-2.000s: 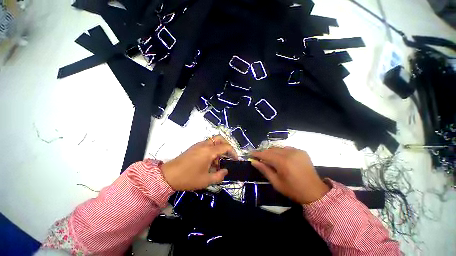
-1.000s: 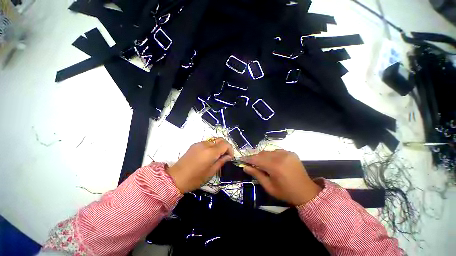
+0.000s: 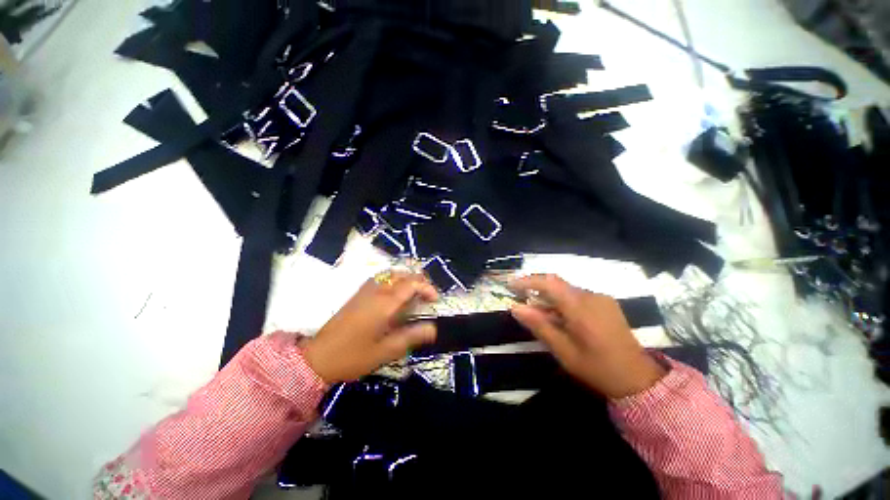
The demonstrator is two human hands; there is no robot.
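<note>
A black webbing strap (image 3: 478, 330) lies across the near middle, its ring end at my left hand and its free end to the right under my right hand. My left hand (image 3: 376, 327) holds the strap at its ring end between thumb and fingers. My right hand (image 3: 584, 337) is above the strap, its fingertips closed around a small, thin metallic tool (image 3: 507, 291), mostly hidden. A second strap (image 3: 517, 371) with a silver rectangular ring (image 3: 465, 374) lies just nearer to me.
A large pile of black straps (image 3: 390, 88) with silver rings spreads behind my hands. Thread waste (image 3: 727, 342) lies right. A small black block (image 3: 715, 153) and a dark heap of straps with metal hardware (image 3: 810, 195) are at far right. More ringed straps (image 3: 468, 444) lie nearest me.
My right hand has moved away from my left hand to the right, opening a gap over the strap. The view has shifted, so the pile and right heap appear further left.
</note>
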